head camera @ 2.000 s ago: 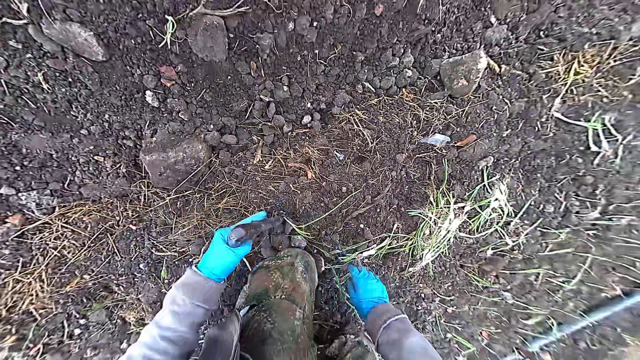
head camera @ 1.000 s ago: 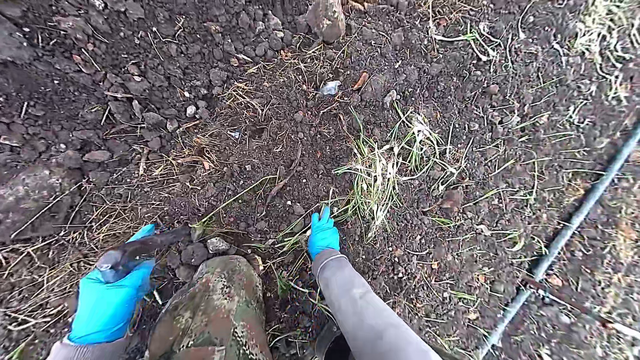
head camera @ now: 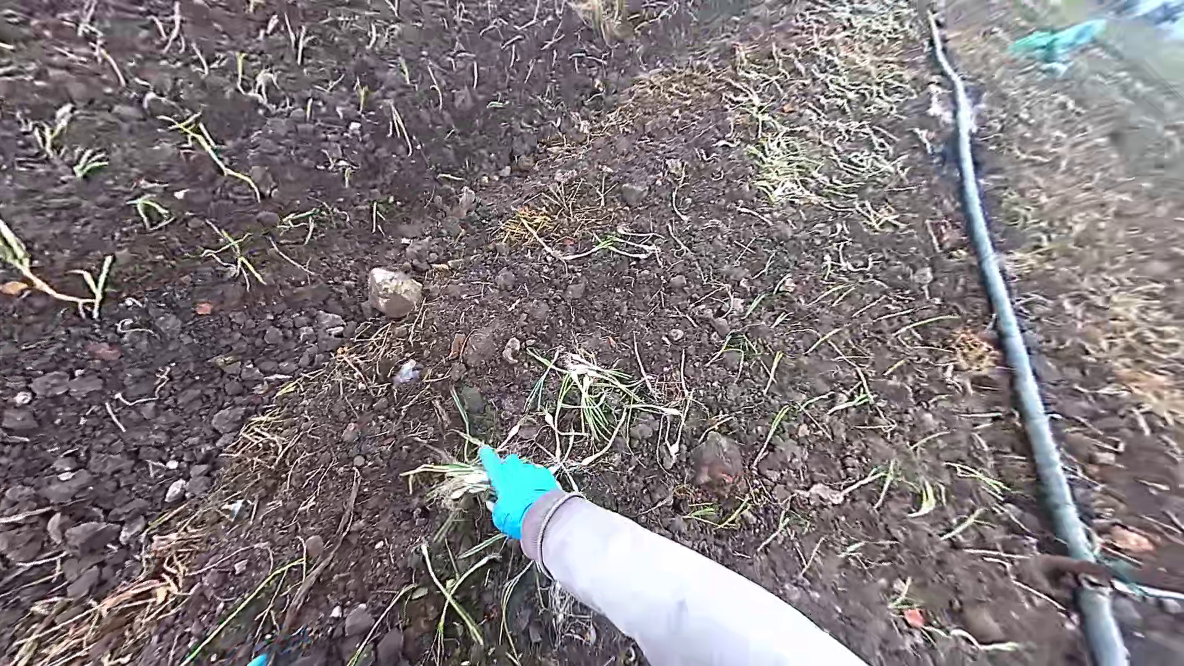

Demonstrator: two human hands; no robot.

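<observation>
My right hand [head camera: 516, 492], in a blue glove with a grey sleeve, is low in the middle of the view, closed around a small bunch of green and white plants [head camera: 455, 481] that look like young onions or similar bulbs. Just up and right of it, a loose pile of the same plants [head camera: 587, 402] lies on the dark soil. Of my left hand [head camera: 259, 659] only a speck of blue glove shows at the bottom edge, so what it holds is hidden.
A grey hose or pipe [head camera: 1004, 305] runs down the right side. A pale stone [head camera: 394, 292] sits left of centre, with clods and dry straw around it. More pulled plants [head camera: 786, 166] lie up the bed. Something teal [head camera: 1059, 42] is at the top right.
The view has swung up and right. My left hand, earlier holding a dark tool, is now almost out of view. My right hand has come to the bunch of plants near the pile.
</observation>
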